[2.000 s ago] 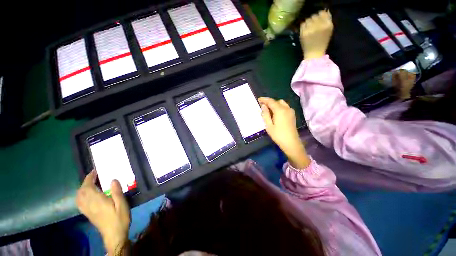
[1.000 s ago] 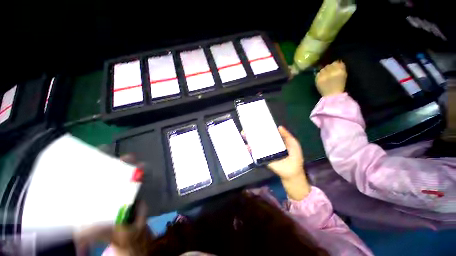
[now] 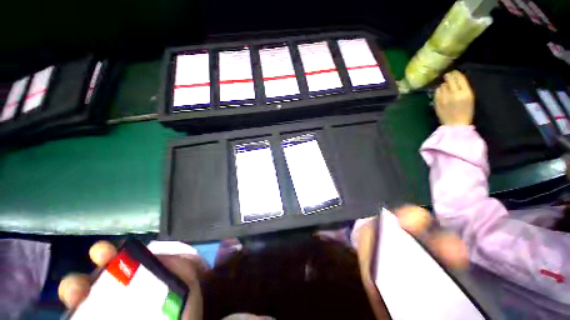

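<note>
My left hand (image 3: 182,270) holds a lit smartphone (image 3: 134,287) at the lower left, close to the camera; its white screen shows a red and a green patch. My right hand (image 3: 369,259) holds another smartphone (image 3: 422,275) with a white screen at the lower right; the fingers there are blurred. Both phones are cut off by the bottom edge. The near phone tray (image 3: 200,234) lies between and beyond my hands. Its two middle slots hold lit phones, and its leftmost and rightmost slots are empty.
A far tray (image 3: 275,109) behind holds several lit phones with red bands. More phones in trays (image 3: 75,112) stand at the left, others (image 3: 547,115) at the right. A yellow-green wrapped bottle or roll (image 3: 437,53) and a neighbouring person's hand (image 3: 454,100) in a pink sleeve are right of the trays.
Both phones have left the outer slots of the near tray and are now held low, near the camera. The view has shifted, so the trays appear further right than two seconds ago.
</note>
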